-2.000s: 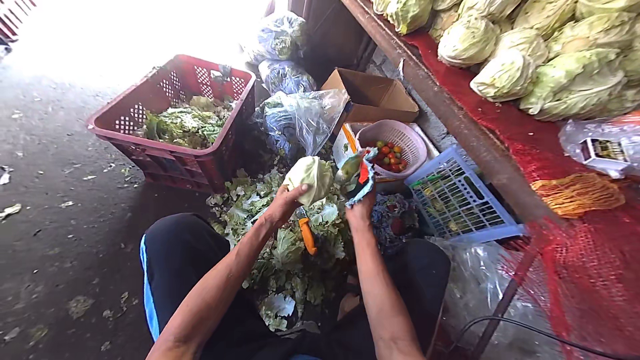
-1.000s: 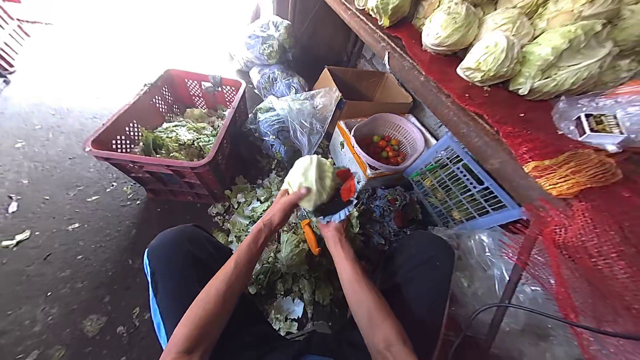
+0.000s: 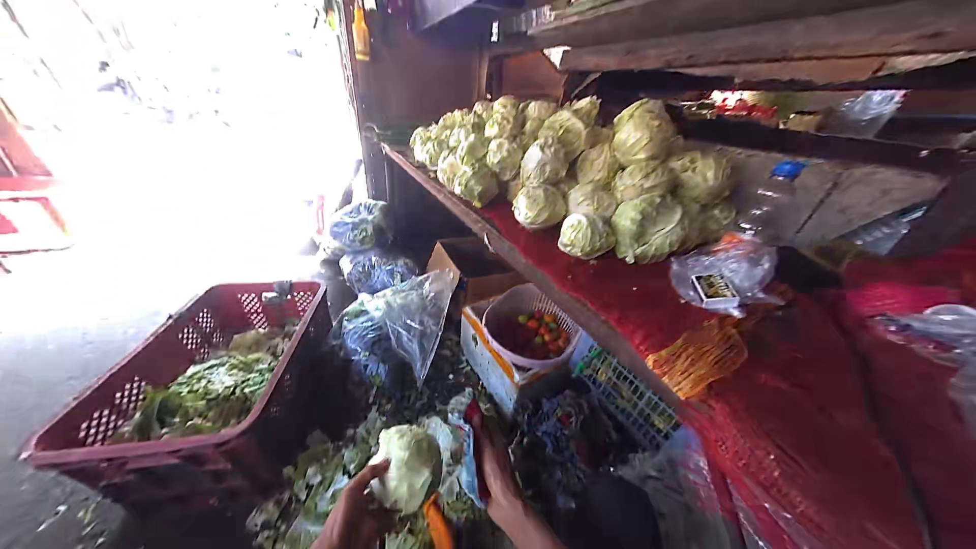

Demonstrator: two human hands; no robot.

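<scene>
A pale green cabbage head (image 3: 408, 467) is held in my left hand (image 3: 362, 503) near the bottom of the view. Close to its right, my right hand (image 3: 496, 469) grips a crumpled blue-and-white piece, cloth or plastic, with something red beside it; I cannot tell exactly what it is. An orange handle (image 3: 438, 523), probably of a knife, shows just below the cabbage, between the hands. Loose trimmed leaves (image 3: 316, 476) lie beneath and to the left of my hands.
A dark red plastic crate (image 3: 137, 456) with leaves stands left. Stacked cabbages (image 3: 648, 225) cover part of the red-covered shelf (image 3: 602, 293). A basket of small tomatoes or peppers (image 3: 526, 358), a cardboard box (image 3: 480, 267), bagged vegetables (image 3: 374, 335) and a blue crate (image 3: 621, 393) stand below it.
The view has tilted up and toward the shelf. The cabbage remains in my left hand, and the blue-and-white piece remains in my right.
</scene>
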